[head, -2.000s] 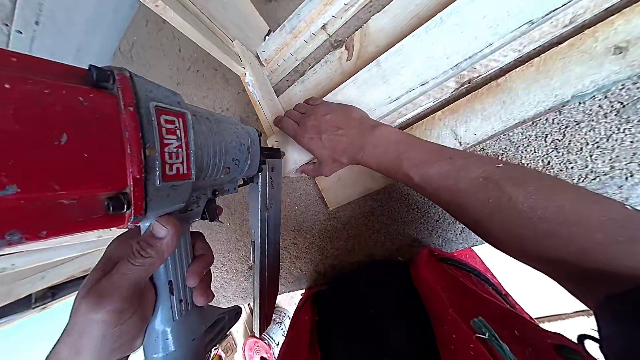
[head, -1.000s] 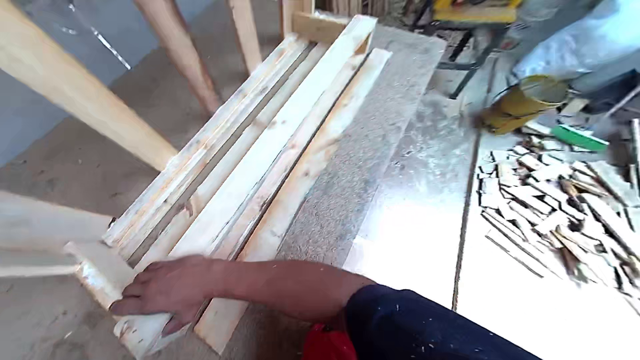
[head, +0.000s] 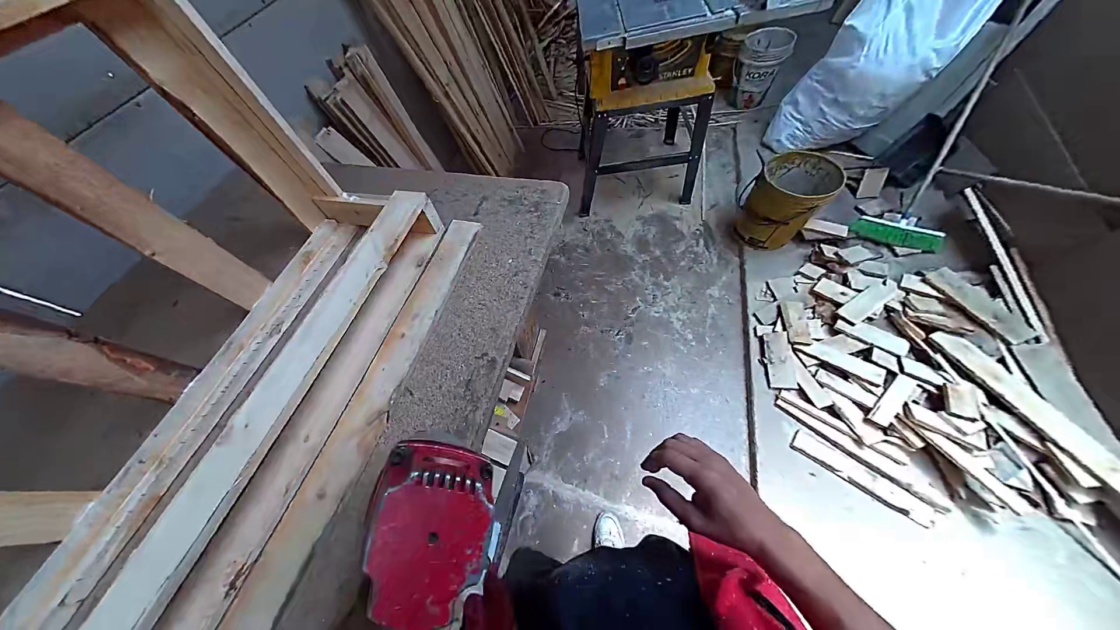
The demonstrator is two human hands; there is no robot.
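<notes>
A red pneumatic nailer (head: 429,534) stands out at the lower middle, beside the edge of the worktable (head: 472,324). My left hand is at its lower end, almost wholly hidden by the tool's body and the frame's edge. My right hand (head: 700,486) hangs over the floor to the right, its fingers apart and slightly bent, holding nothing. Long pale wooden boards (head: 289,385) lie side by side along the table's left part. At their far end a short wooden crosspiece (head: 352,210) meets an upright wooden frame (head: 210,105).
A yellow table saw on a black stand (head: 652,79) is ahead. Right of it are a yellow bucket (head: 792,201), a green broom (head: 899,234) and a pile of wood offcuts (head: 884,350). Wood strips (head: 446,79) lean on the wall. A white sack (head: 875,79) stands at the upper right.
My right hand has let go of the near end of the boards and moved off to the right. The nailer, out of view a second ago, shows again. The view has swung toward the far end.
</notes>
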